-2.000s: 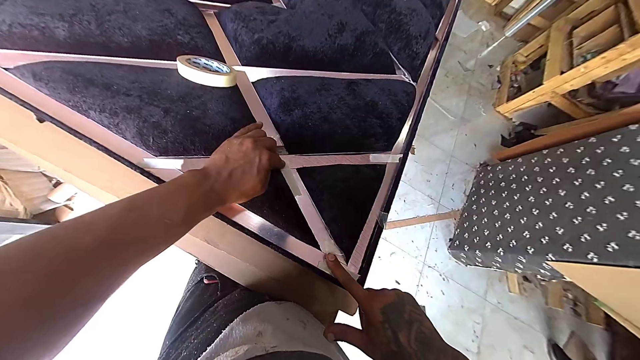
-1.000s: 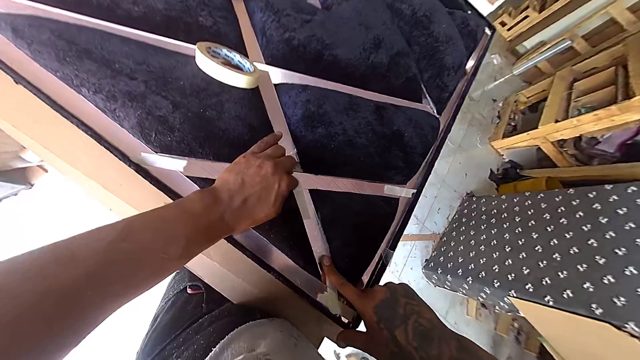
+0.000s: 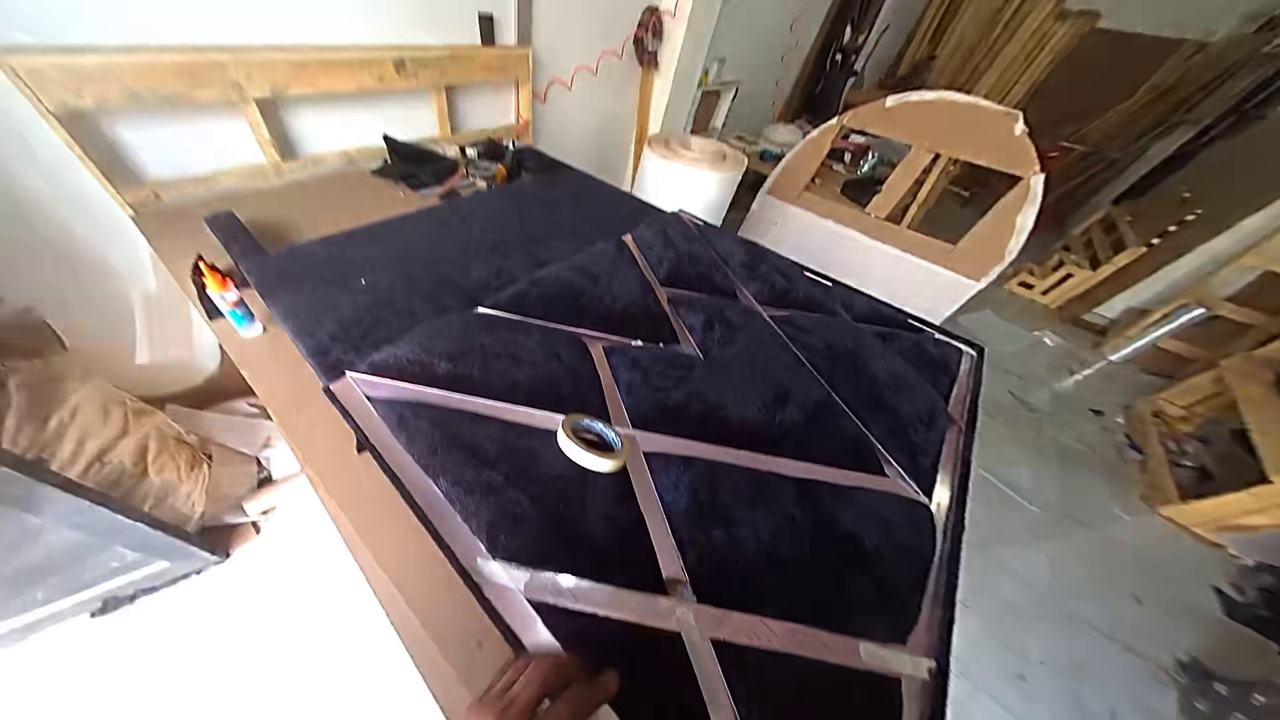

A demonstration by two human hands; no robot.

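A panel covered in dark plush fabric (image 3: pixel 780 555) lies before me, crossed by pale pink strips (image 3: pixel 760 628) in a diamond pattern. Pieces of translucent tape (image 3: pixel 895 660) hold some strip ends and a crossing. On an upper strip crossing rests a roll of masking tape (image 3: pixel 592 443). My left hand (image 3: pixel 545 688) is at the bottom edge of the view, at the panel's near left border; it is cut off by the frame, and whether it grips anything does not show. My right hand is out of view.
A bottle with an orange cap (image 3: pixel 228 298) lies at the board's left edge. Behind are a wooden frame (image 3: pixel 330 68), a white roll (image 3: pixel 690 180) and a round-topped headboard frame (image 3: pixel 870 245). Wooden frames (image 3: pixel 1225 500) stand on the floor at right. Brown paper bundles (image 3: pixel 100 440) are at left.
The view has swung up and back, showing more of the room. My left hand has left the strip crossing for the panel's near left edge. My right hand has gone out of view.
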